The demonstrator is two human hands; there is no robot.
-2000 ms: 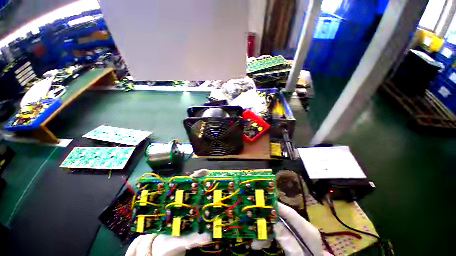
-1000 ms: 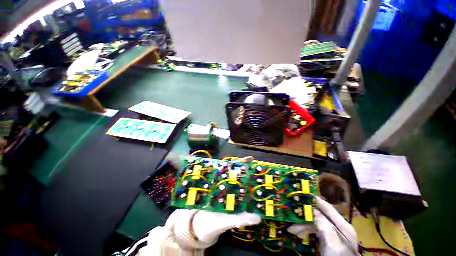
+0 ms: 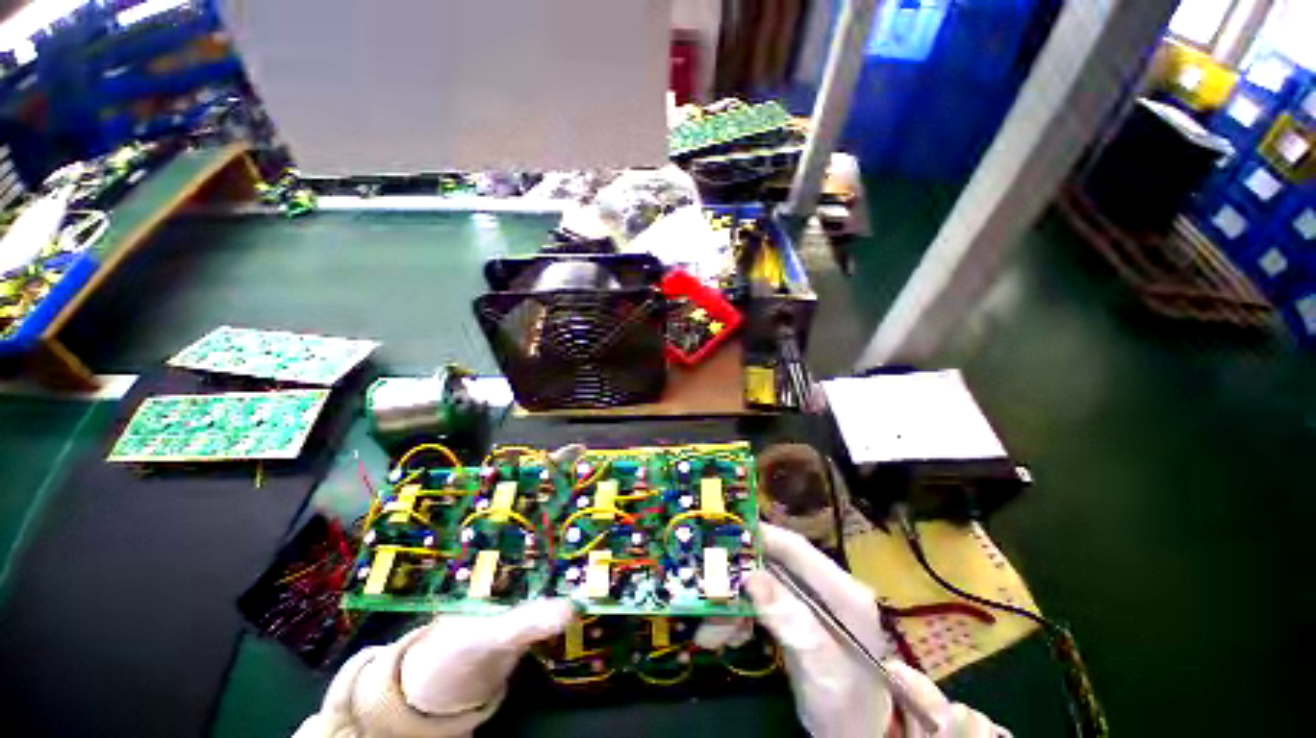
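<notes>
A green PCB panel (image 3: 549, 536) with rows of yellow transformers and yellow and red lead wires is held up, component side showing. My left hand (image 3: 448, 666), in a white glove, grips its lower left edge with the thumb along the front. My right hand (image 3: 826, 634), also gloved, is at the panel's lower right corner and holds a thin dark pen-like soldering iron (image 3: 837, 629) that slants down to the right. Its tip is hard to make out. Another panel (image 3: 657, 649) with yellow parts lies below and behind the held one.
A black fan (image 3: 580, 346) stands behind the panel, beside a red tray (image 3: 699, 320) and a solder reel (image 3: 419, 404). Two pale green boards (image 3: 220, 427) lie at left. A tray of dark red wires (image 3: 300, 588) is near left. The soldering station (image 3: 945, 483), topped with white paper, is at right.
The view swung right-to-left and back, shifting the scene. The held panel stays in both hands, its tilt slightly changed. The iron remains in my right hand.
</notes>
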